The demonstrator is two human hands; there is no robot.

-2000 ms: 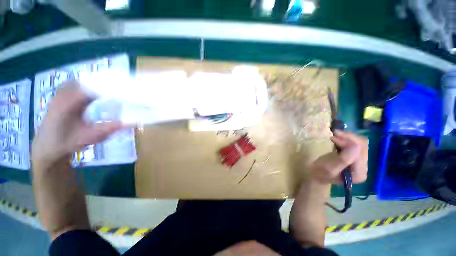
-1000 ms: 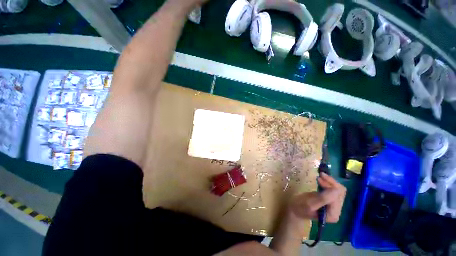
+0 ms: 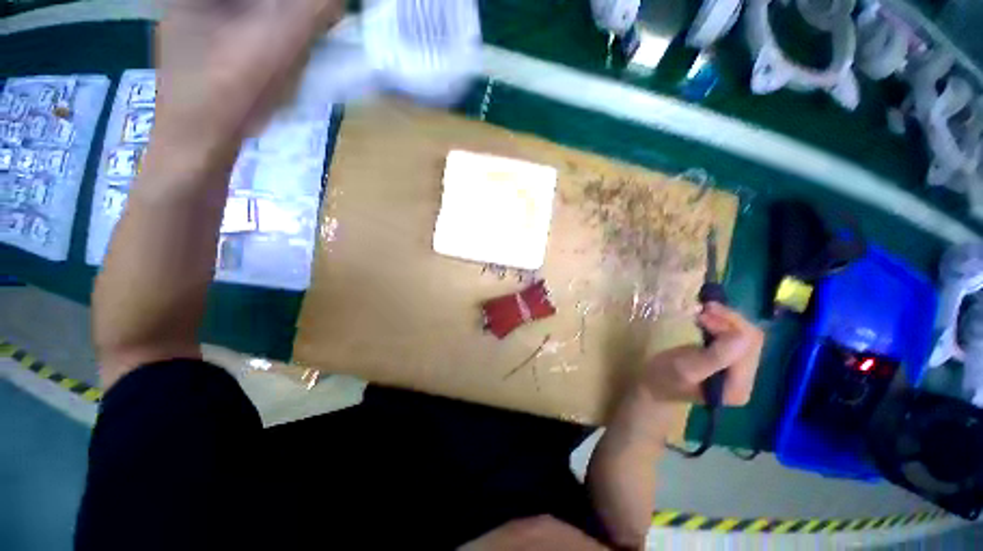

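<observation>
My left hand [image 3: 243, 48] is at the upper left, blurred, and holds a white headset [image 3: 420, 43] whose ear cup shows at the top edge. My right hand [image 3: 711, 361] holds the black soldering iron [image 3: 712, 293] upright at the right of the cardboard, its tip pointing away from me. The cream-white square support block [image 3: 496, 210] lies on the cardboard sheet [image 3: 399, 312] with nothing on it. The tied bundle of red wires [image 3: 518, 309] lies just below the block. A thin dark wire [image 3: 528, 356] lies beside the bundle.
Battery trays [image 3: 38, 161] lie at left, partly behind my left arm. Wire scraps [image 3: 636, 221] speckle the cardboard's upper right. A blue bin [image 3: 878, 296] holds the soldering station [image 3: 852, 377] with a red lit display. A yellow sponge [image 3: 793, 293] is beside it. More headphones [image 3: 803, 54] stand beyond.
My left hand has come back from the far side of the bench with a headset in it. The view has shifted. My right hand still holds the iron.
</observation>
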